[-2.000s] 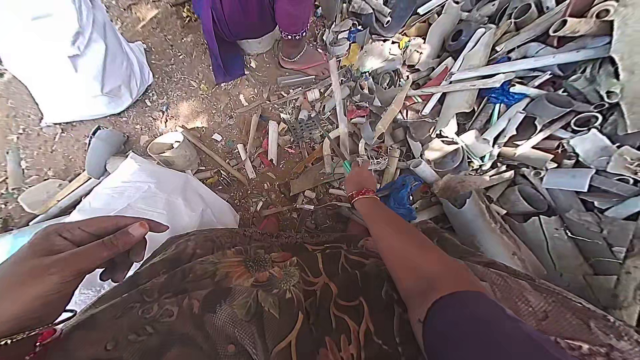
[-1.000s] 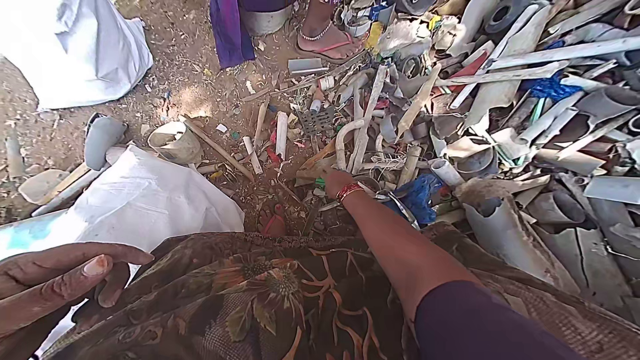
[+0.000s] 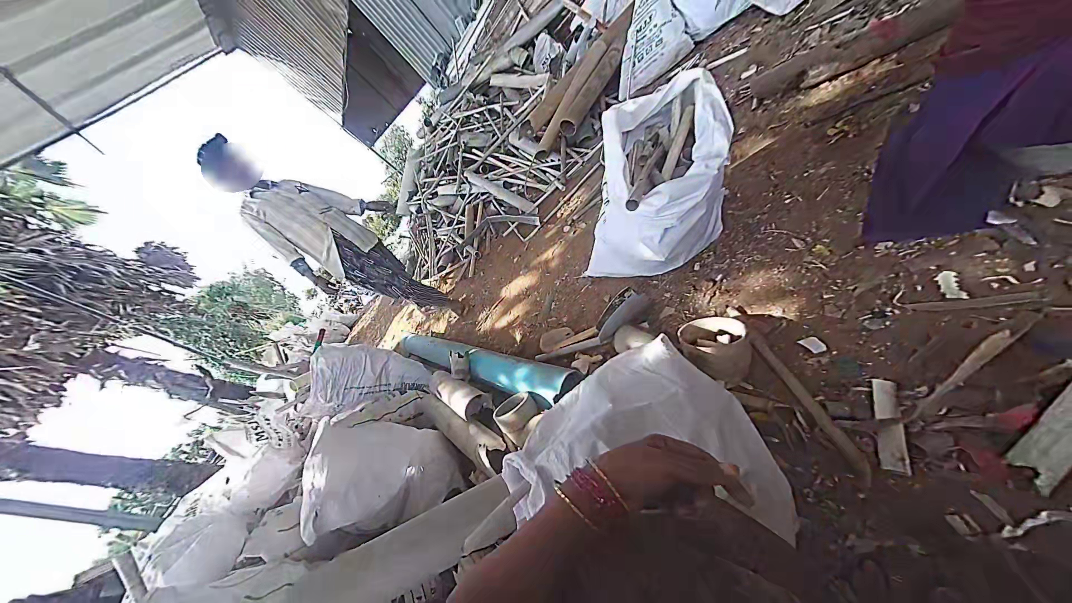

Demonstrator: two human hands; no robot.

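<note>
My left hand (image 3: pixel 674 473), with red and gold bangles at the wrist, is at the lower middle of the head view, over an upright white sack (image 3: pixel 670 398). Its back faces the camera and its fingers are bent and blurred; whether they hold anything cannot be told. A short ring of beige pipe (image 3: pixel 716 350) lies just beyond the sack. To the left of the sack are a blue-green pipe (image 3: pixel 494 368) and broken pale pipe pieces (image 3: pixel 515 416). My right hand is out of view.
An open white sack (image 3: pixel 662 218) holds pipe pieces. Behind it rises a heap of pipes (image 3: pixel 502 167). Filled white sacks (image 3: pixel 377 481) lie at left. A person (image 3: pixel 310 230) stands beyond them; purple cloth (image 3: pixel 946 159) of another person shows at right. A stick (image 3: pixel 812 406) lies on soil.
The view has swung far to the left and up, away from the scrap pile. My right hand, earlier down at that pile, has left the view. My left hand now appears over the white sack.
</note>
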